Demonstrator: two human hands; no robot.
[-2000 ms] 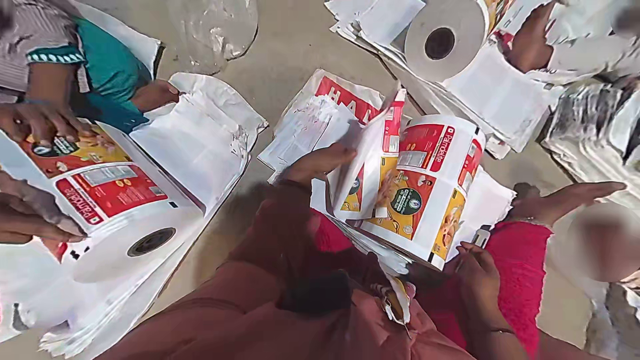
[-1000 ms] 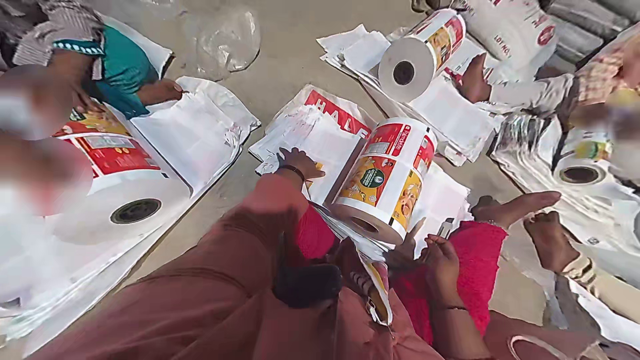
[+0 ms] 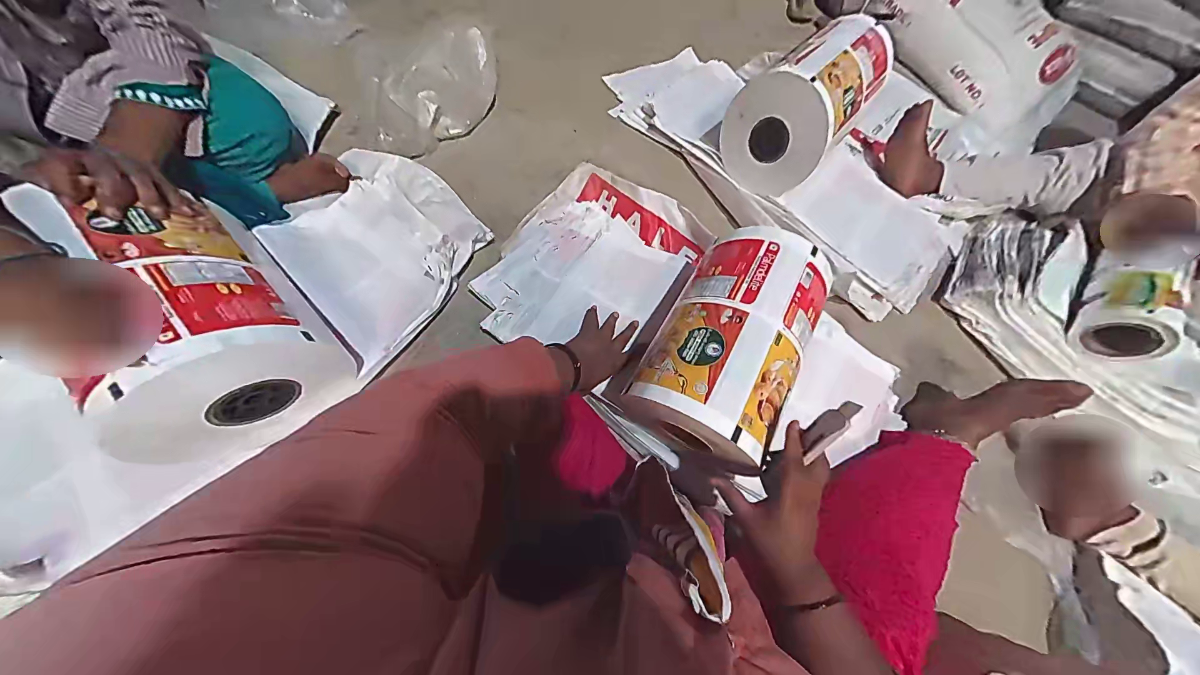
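A roll of printed packaging film (image 3: 717, 347), red, yellow and white, lies tilted between my hands. My left hand (image 3: 600, 349) rests with fingers spread on the near edge of a stack of white sheets (image 3: 591, 272), just left of the roll. Below the roll's right end, my right hand (image 3: 792, 506) grips a small cutter (image 3: 831, 429), perhaps a knife; its exact kind is unclear. More white sheets (image 3: 844, 370) show to the right of the roll, partly hidden by it.
At left, another person's hands (image 3: 122, 183) lie on a larger film roll (image 3: 220, 295). A third roll (image 3: 806, 103) sits upper right beside a co-worker's hand (image 3: 909, 155). A clear plastic bag (image 3: 436, 89) lies on the floor. Printed sacks (image 3: 975, 66) and another roll (image 3: 1130, 319) are at right.
Two seconds ago my left hand was at the roll, holding a raised sheet of film; now it lies on the white stack. My right hand still holds the cutter.
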